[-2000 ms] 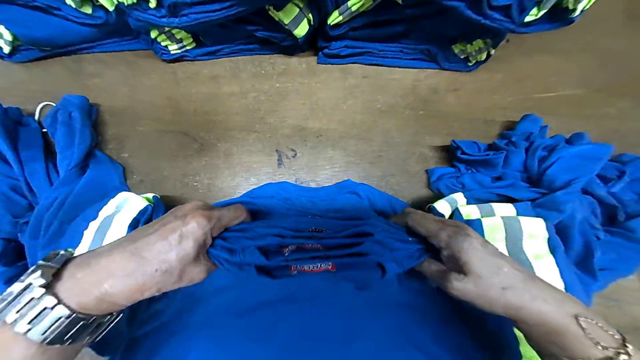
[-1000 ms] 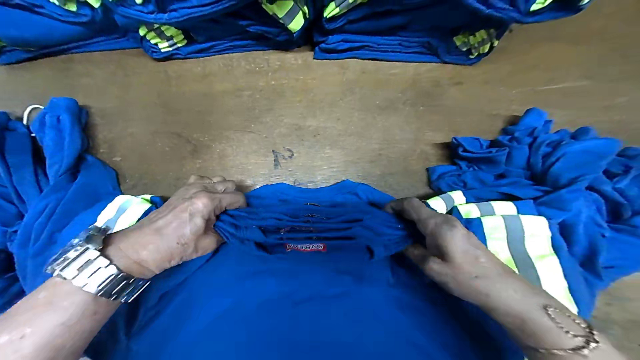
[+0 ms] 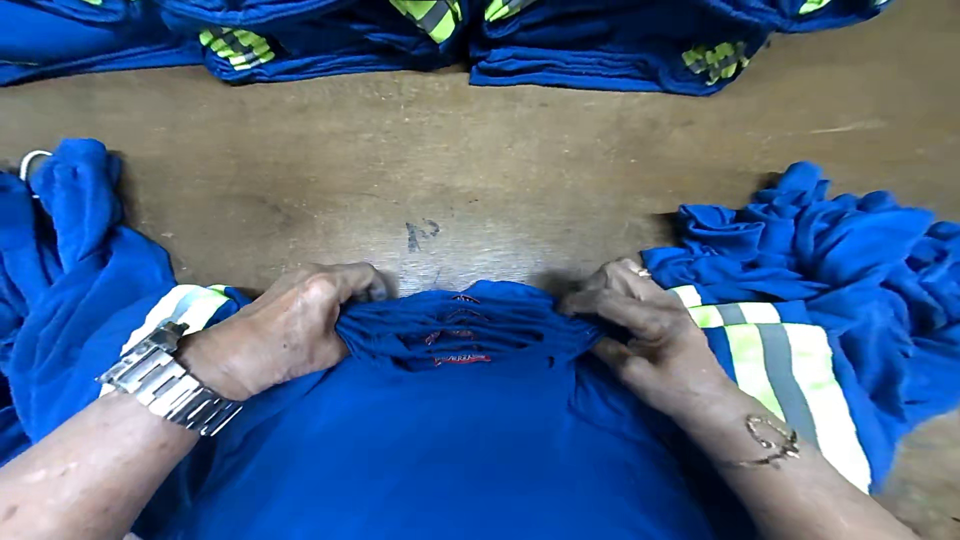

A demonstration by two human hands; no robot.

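Several blue shirts (image 3: 450, 450) lie stacked with their necklines together, small red-and-white neck prints showing one behind another. My left hand (image 3: 292, 322), with a metal-band watch (image 3: 172, 382) on the wrist, grips the left end of the layered collars (image 3: 465, 330). At the right end, my right hand (image 3: 645, 330) pinches the same collars between thumb and fingers; a thin bracelet (image 3: 772, 442) is on that wrist. Sleeves with yellow, white and grey reflective bands (image 3: 787, 367) spread out on both sides, partly under my forearms.
Folded blue garments with reflective patches (image 3: 600, 60) line the far side of the brown table (image 3: 300, 150). Bunched blue fabric lies at the left (image 3: 82, 225) and the right (image 3: 847, 240). A white ring-like piece (image 3: 31, 163) shows at the left fabric, and a dark mark (image 3: 421, 234) is on the tabletop.
Both hands stay at the two ends of the collars. The layers between them have shifted slightly, and the spacing of the neck prints has changed.
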